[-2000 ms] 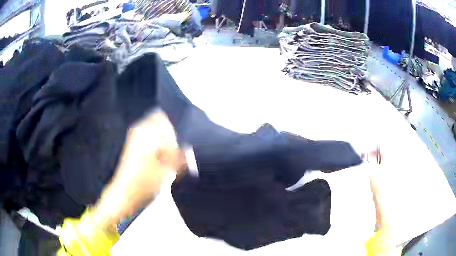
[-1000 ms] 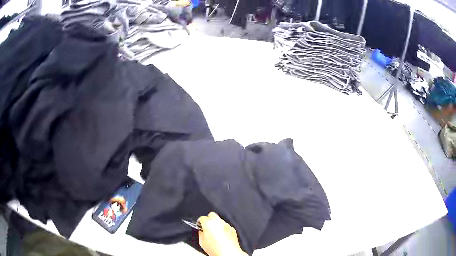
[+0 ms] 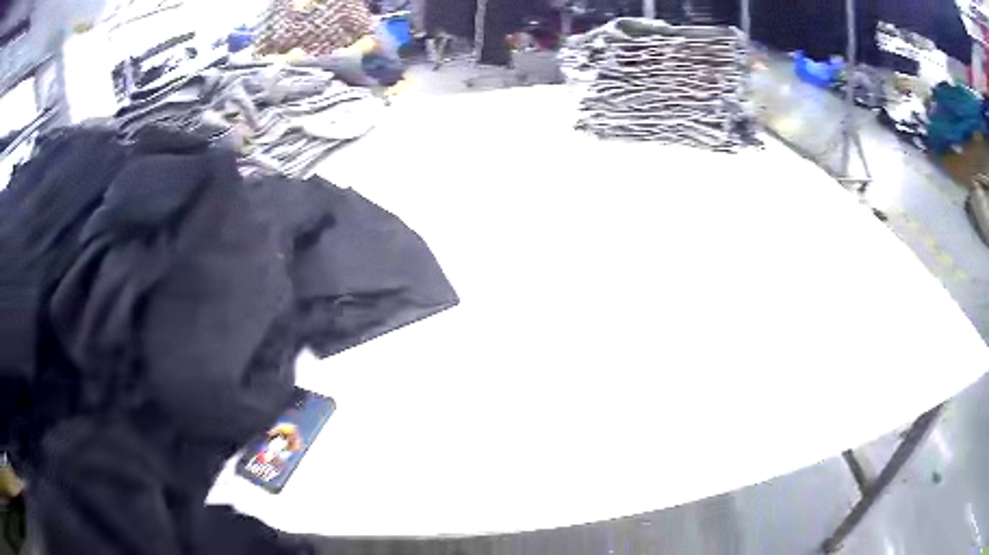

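A heap of black garments (image 3: 163,282) lies on the left side of the white table (image 3: 651,325), with one flat flap spread towards the middle. Black cloth (image 3: 108,488) also hangs at the lower left, near the table's front edge; I cannot tell whether it is a separate piece. Neither of my hands is clearly in view. A small yellowish patch shows at the far left edge, too little to tell what it is. No thread snips are visible.
A smartphone in a dark blue cartoon case (image 3: 286,442) lies beside the heap. Loose grey garments (image 3: 282,108) lie at the far left, and a stack of folded grey garments (image 3: 664,87) stands at the far side. A metal leg (image 3: 884,477) shows below the table's right side.
The black garment that lay in front of me is gone from there, and black cloth now shows at the lower left. My right hand with the snips has left the picture. The view has shifted.
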